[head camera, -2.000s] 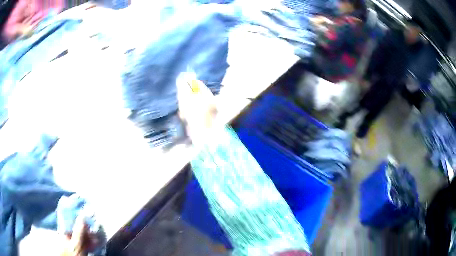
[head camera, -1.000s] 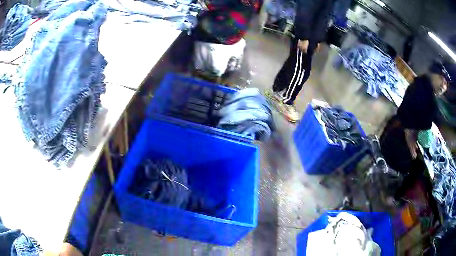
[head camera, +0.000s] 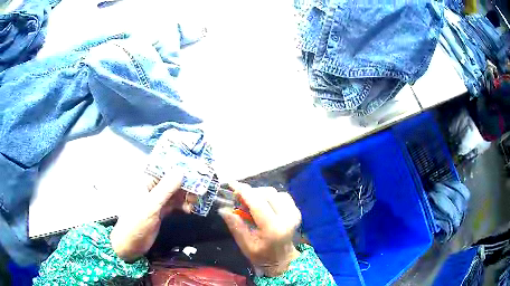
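A light blue denim garment (head camera: 53, 106) lies on the white table at the left, and its sleeve (head camera: 126, 98) runs to my hands. My left hand (head camera: 151, 209) holds the cuff (head camera: 190, 170) at the table's front edge. My right hand (head camera: 265, 220) is shut on thread snips with an orange-red handle (head camera: 242, 214). The metal blades (head camera: 225, 196) are at the right edge of the cuff. Whether they touch the fabric cannot be told.
Folded denim (head camera: 374, 44) lies on the white table (head camera: 246, 95) at the upper right. A blue crate (head camera: 386, 223) with dark denim inside stands below the table edge at the right. More denim (head camera: 450, 204) lies beside it. A dark red apron (head camera: 196, 276) covers my lap.
The view has turned left from the crates and floor back to the table. Both hands now show at the cuff, with the snips in my right hand.
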